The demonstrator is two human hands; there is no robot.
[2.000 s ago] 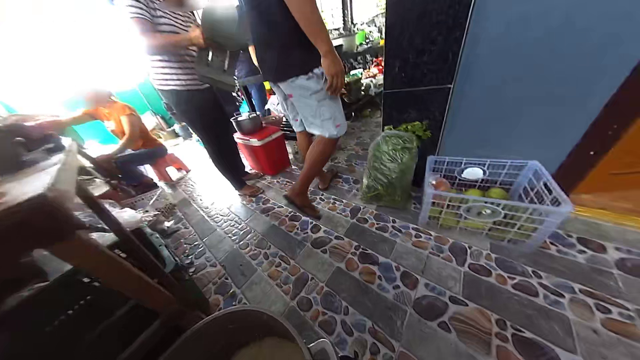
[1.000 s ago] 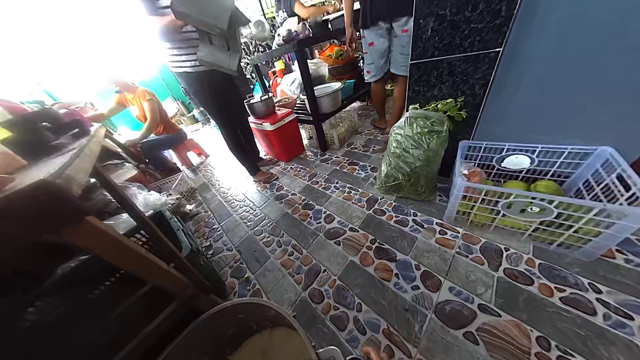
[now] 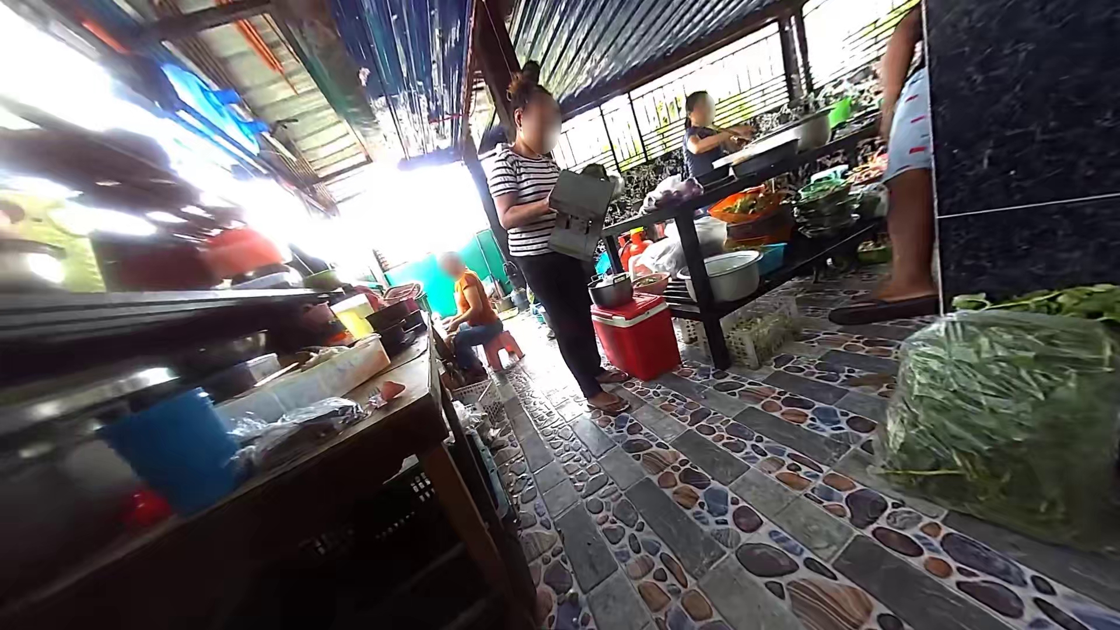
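Note:
Neither my left hand nor my right hand shows in the head view. At the left stands a wooden table point(image 3: 416, 411) bearing a blue plastic container point(image 3: 175, 451), a long white container point(image 3: 324, 376) and a crumpled clear plastic bag point(image 3: 302, 429). A clear plastic bag of green leaves point(image 3: 1006, 411) rests on the floor at the right, beside a dark tiled pillar point(image 3: 1024, 149). Further back, a red cooler box point(image 3: 639, 341) with a white rim carries a metal pot point(image 3: 611, 290).
A person in a striped shirt point(image 3: 525, 192) stands holding a grey object point(image 3: 577, 210). Another in orange point(image 3: 472, 302) sits on a stool. A third works behind a dark rack point(image 3: 700, 271) with basins. A person's leg point(image 3: 910, 219) shows by the pillar. Patterned tiles cover the floor.
The view has swung up and left; the large pot at the bottom and the crate of green fruit are out of frame. The person in patterned shorts has walked back from the cooler toward the pillar.

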